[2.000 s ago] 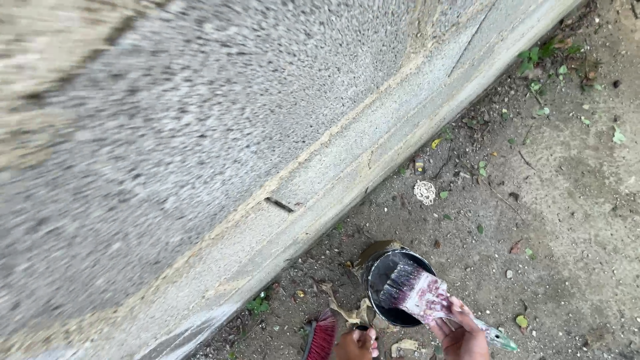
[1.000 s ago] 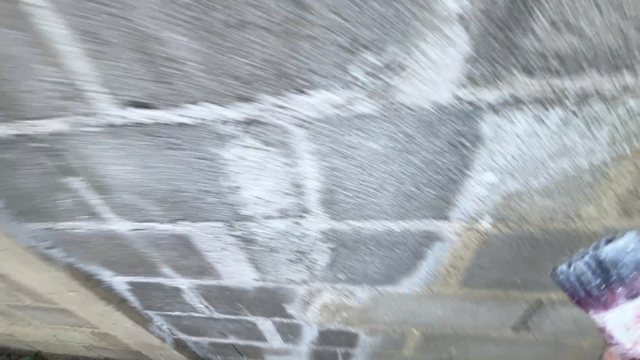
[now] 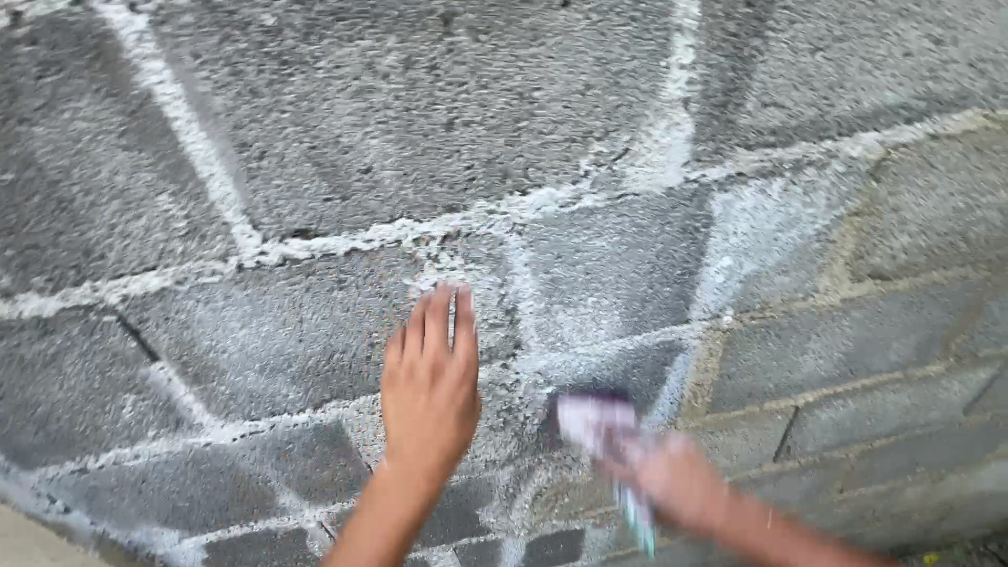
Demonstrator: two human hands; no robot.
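Note:
My left hand [image 3: 431, 374] lies against the concrete block wall [image 3: 409, 118], its fingers pointing up and slightly apart, holding nothing. To its right and a little lower, my right hand [image 3: 669, 480] grips a wide paintbrush [image 3: 594, 421], blurred by motion. The brush's dark bristle end is at the wall, over a grey block beside whitish smears; its pale greenish handle points down below the hand. White material covers many of the mortar joints [image 3: 472, 216] around both hands. Whether the bristles touch the wall cannot be told.
Bare tan mortar joints [image 3: 850, 382] run between blocks on the right. A pale ledge or edge [image 3: 39, 535] crosses the lower left corner. Ground with some green [image 3: 961, 551] shows at the lower right corner.
The view has swung from the ground and black bucket up to the wall. My left hand has come into view on the wall. The brush, over the bucket two seconds ago, is now at the wall.

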